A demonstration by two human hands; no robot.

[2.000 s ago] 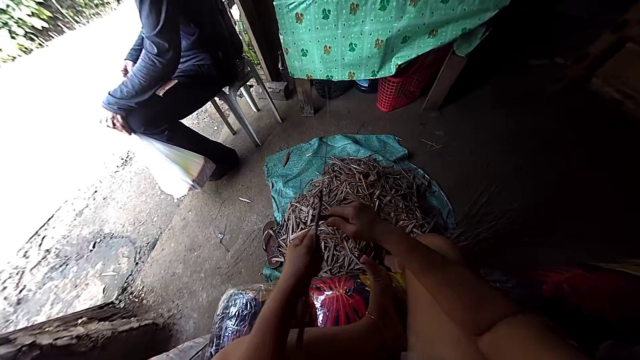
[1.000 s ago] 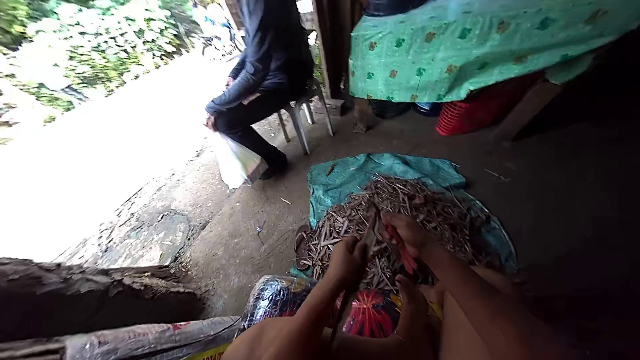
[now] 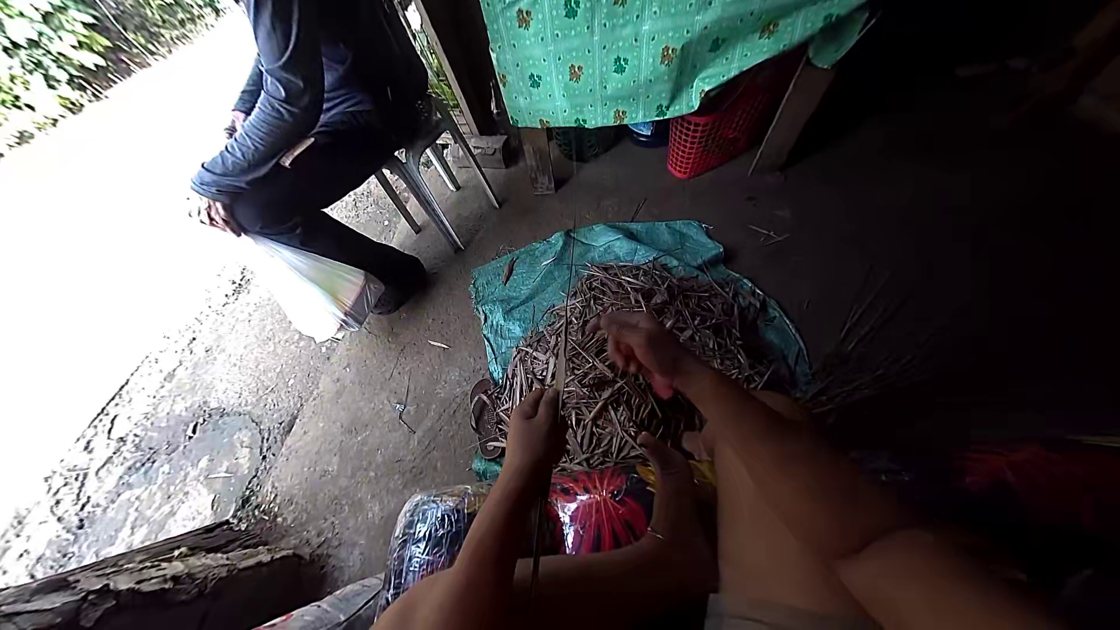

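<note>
My left hand is closed around a long thin strip, perhaps of leaf or stalk, which stands up out of the fist and also hangs below it. To its right, my right hand hovers over the pile with its fingers loosely curled; something reddish shows at its palm, too unclear to name. Beneath both hands lies a heap of short dry plant pieces on a teal woven plastic sheet. My bare foot and legs are at the near side of the heap.
A seated person on a plastic chair holds a white plastic bag at the left. A table with a green patterned cloth stands ahead, a red plastic basket below it. A sandal touches the sheet; plastic-wrapped bundles lie nearby.
My right hand was close against my left hand a second ago and is now apart from it, to the right. The view has swung to and fro.
</note>
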